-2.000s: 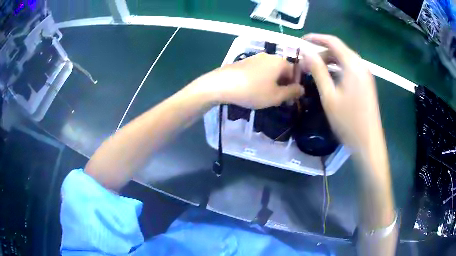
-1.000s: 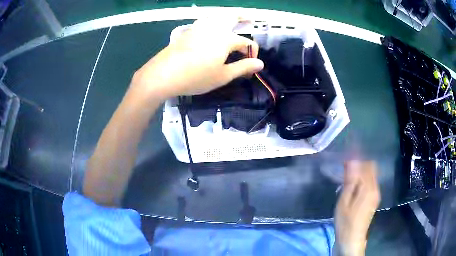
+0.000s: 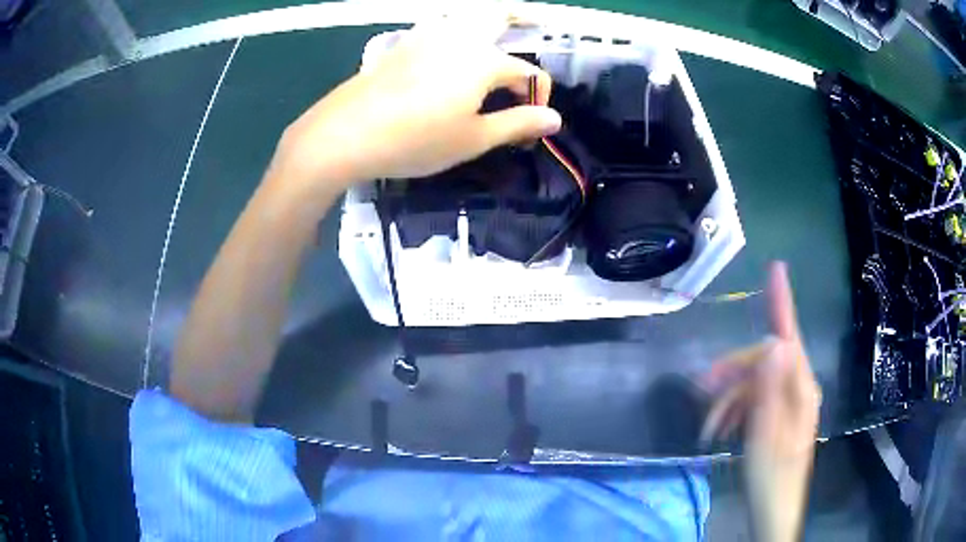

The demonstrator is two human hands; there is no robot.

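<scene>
The white bottom housing [image 3: 455, 305] lies on the dark green worktop with the black optical engine [image 3: 487, 206] inside. The round black projection lens [image 3: 640, 235] sits at its near right corner. My left hand [image 3: 434, 111] is over the far left part of the housing, thumb and finger closed on the thin red, yellow and black lead wires [image 3: 565, 159]. My right hand [image 3: 768, 386] is right of the housing, blurred, index finger extended, holding nothing visible. Thin yellowish wires [image 3: 731, 296] stick out by the housing's near right corner. A black cable with connector [image 3: 405, 371] hangs over the near side.
A black parts tray [image 3: 863, 233] with yellow-topped boards stands at the right. A white rail [image 3: 286, 21] curves along the far edge, with a green conveyor beyond. Black adhesive strips [image 3: 517, 408] hang at the near edge. Another unit [image 3: 27, 254] is cut off at the left.
Since one second ago my right hand has shifted slightly and its index finger now points forward. My left hand still holds the wires. Earlier both hands were over the housing, which was angled differently.
</scene>
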